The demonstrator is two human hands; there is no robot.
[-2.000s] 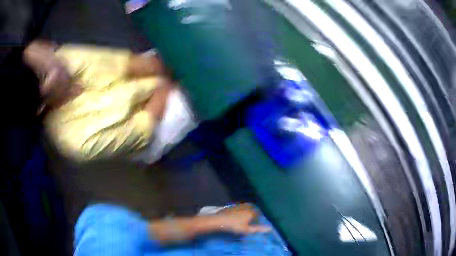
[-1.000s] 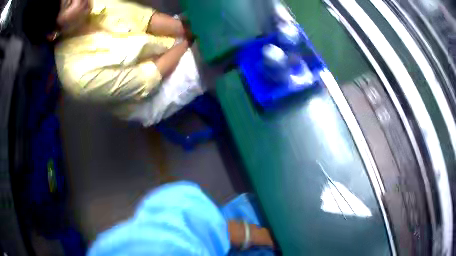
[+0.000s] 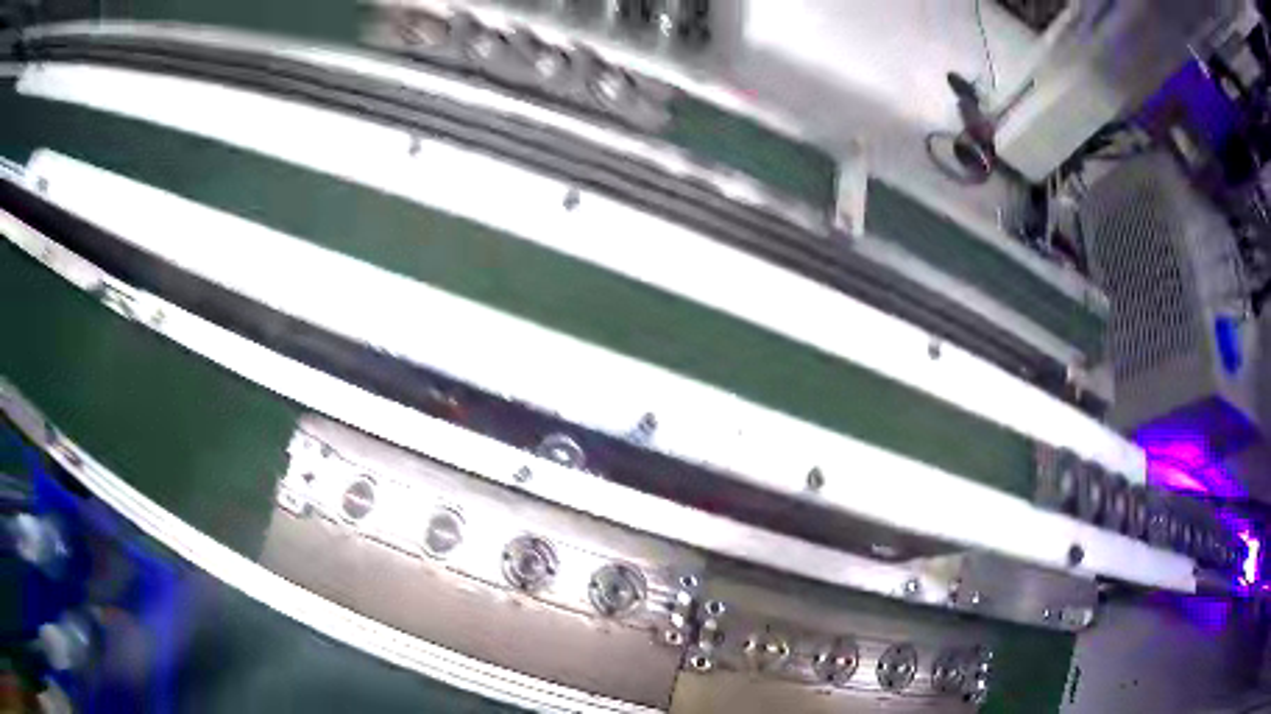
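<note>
Neither of my hands is in the picture. Nearest in front of me, a grey-brown line plate (image 3: 474, 614) lies between the rails. A silver strip with four round ringed units (image 3: 530, 561) runs along its upper part. A second line plate (image 3: 822, 684) lies end to end with it on the right, also with a row of ringed holes. A blue parts bin (image 3: 133, 614) is cut off at the lower left, with blurred white-topped items in it.
Long white conveyor rails (image 3: 418, 349) cross the view over a green belt (image 3: 181, 405). Another plate with round units (image 3: 544, 56) lies on the far track. At right stand a grey vented machine (image 3: 1150, 279) and a purple light (image 3: 1245, 558).
The view has swung from the bench and the seated person in yellow to the conveyor. My blue sleeve, arm and the white wipe have left the picture. The blue bin is now at the lower left.
</note>
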